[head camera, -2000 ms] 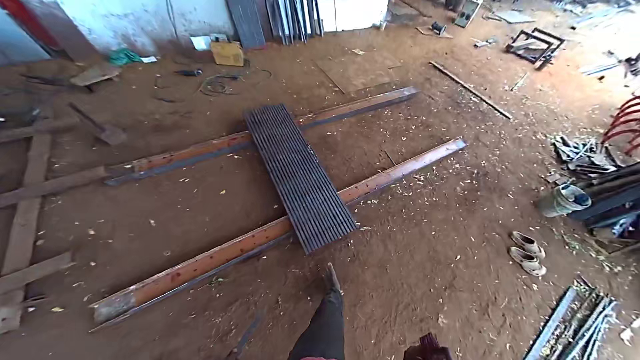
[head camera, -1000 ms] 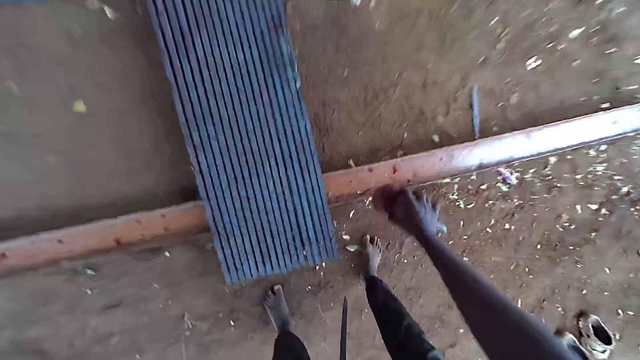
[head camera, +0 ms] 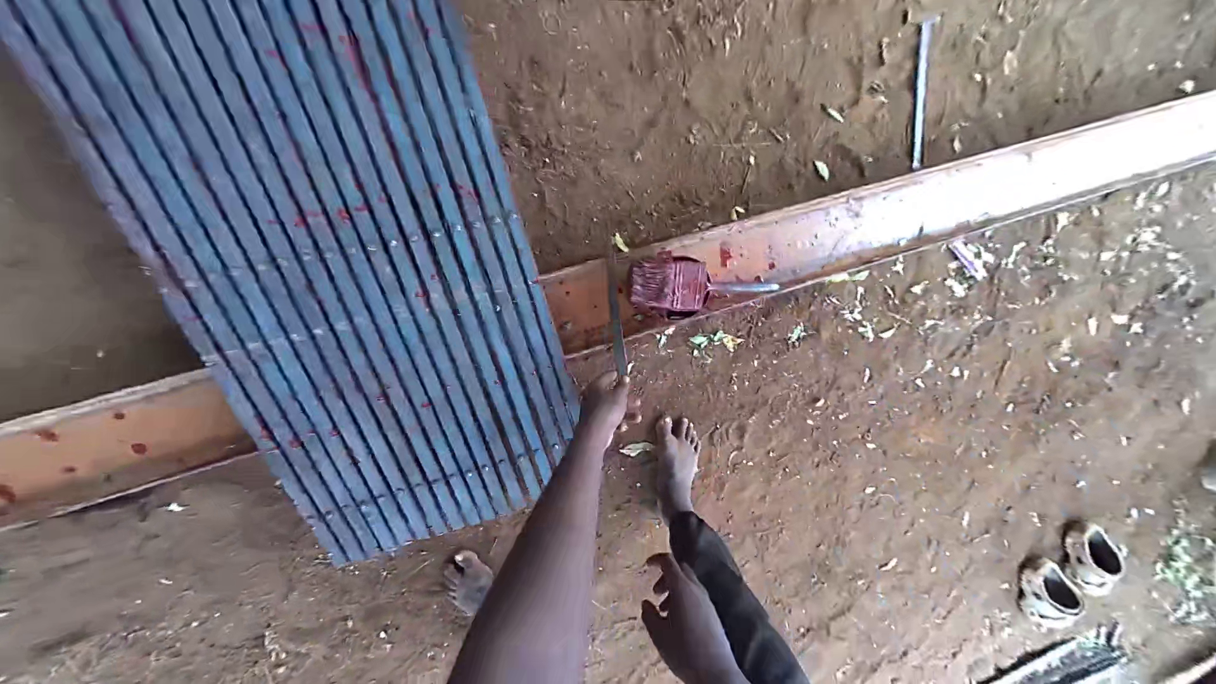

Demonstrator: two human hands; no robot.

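Note:
My left hand point(head camera: 608, 407) grips the lower end of a thin flat metal strip point(head camera: 617, 328), which stands out across a rust-coloured steel beam point(head camera: 817, 236). Just right of the strip, a paint container with dark red paint point(head camera: 670, 285) rests on the beam, with a light handle point(head camera: 746, 287) reaching out to the right. My right hand point(head camera: 679, 603) hangs low over my dark trouser leg, its fingers apart and nothing seen in them. A grey slatted metal panel point(head camera: 351, 285) with red paint spots lies across the beam, left of my left hand.
My bare feet point(head camera: 676, 465) are on the soil beside the beam. A metal rod point(head camera: 920, 95) lies beyond the beam at upper right. A pair of worn shoes point(head camera: 1050, 589) and some metal pieces point(head camera: 1064, 660) are at lower right. Leaves and chips litter the soil.
The view is now closer over the panel and beam. The red paint container now shows on the beam, where a hand was a second ago. My left hand now holds the strip above the ground.

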